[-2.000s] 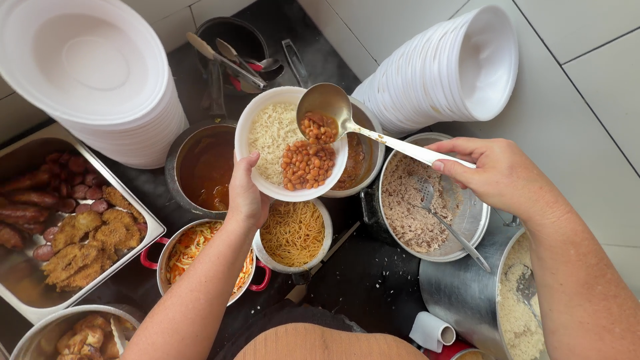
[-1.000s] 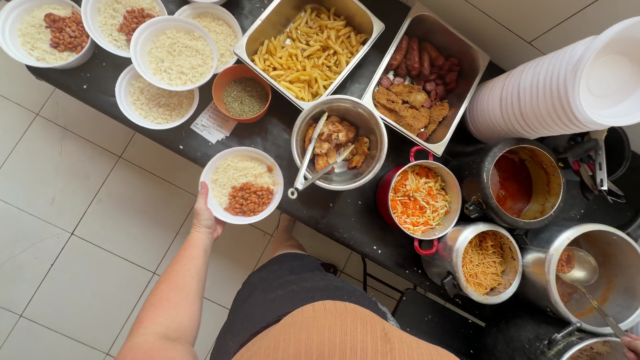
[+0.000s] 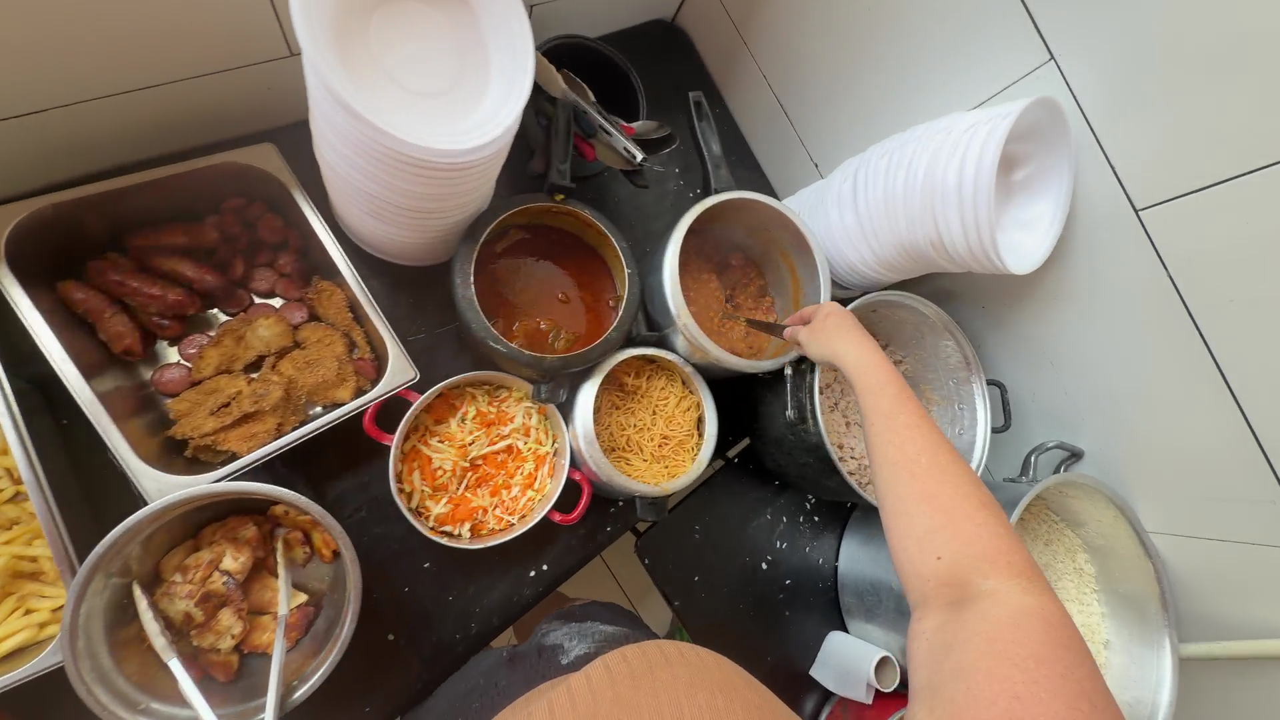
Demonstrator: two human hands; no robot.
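My right hand (image 3: 825,332) grips the handle of a ladle (image 3: 755,324), whose bowl is down in the beans (image 3: 725,290) inside a metal pot (image 3: 812,270). My left hand is out of view. Left of the bean pot stands a pot of red-brown sauce (image 3: 545,285). Below these are a pot of spaghetti (image 3: 648,420) and a red-handled pot of shredded cabbage and carrot (image 3: 478,460). Under my right forearm is a large pot of brownish, grainy food (image 3: 850,430), and beyond it a big pot of white rice (image 3: 1065,570).
Two stacks of white foam bowls (image 3: 415,90) (image 3: 930,195) stand behind the pots. At left are a steel tray (image 3: 400,372) of sausages and breaded meat, french fries (image 3: 22,560), and a steel bowl (image 3: 345,610) of chicken with tongs (image 3: 280,630). A paper roll (image 3: 850,668) lies near the bottom.
The view has swung back from the filled bowls to the pots. My left hand, holding a bowl of rice and beans one second ago, has left the view. My right hand now has the ladle in the bean pot.
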